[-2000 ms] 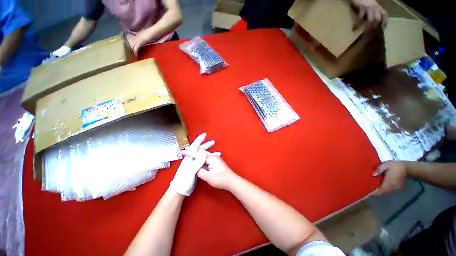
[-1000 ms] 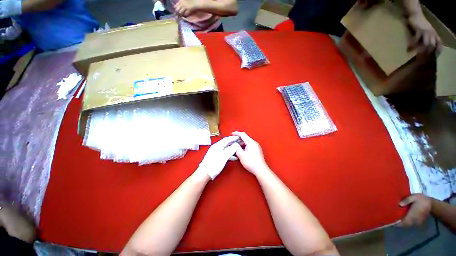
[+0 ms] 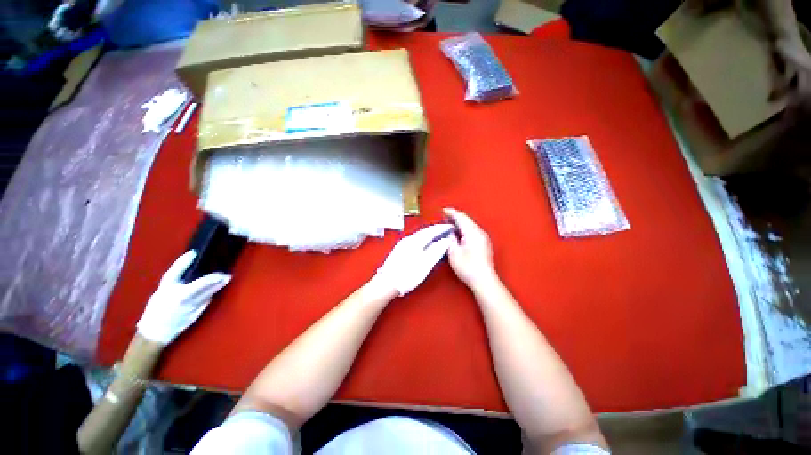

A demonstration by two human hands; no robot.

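My left hand (image 3: 415,259) wears a white glove and my right hand (image 3: 469,250) is bare. They touch each other above the red table cover (image 3: 356,333), fingers together; whether something small lies between them cannot be told. A bagged part (image 3: 580,187) lies right of my hands, and another bagged part (image 3: 478,67) lies farther back. At left, another person's white-gloved hand holds a black housing (image 3: 212,253) near the bubble bags (image 3: 302,191). These spill from the open bag supply carton (image 3: 311,98).
A second brown carton (image 3: 271,37) stands behind the supply carton. Crumpled white gloves (image 3: 164,110) and a thin white stick (image 3: 186,117) lie at left, by the pink bubble wrap sheet (image 3: 67,191). Another person handles a packing carton (image 3: 725,80) at far right.
Another person's gloved hand with a black housing has come in at left. The view has turned, shifting the table rightward at first. My hands have gone from crossed fingers to touching fingertips.
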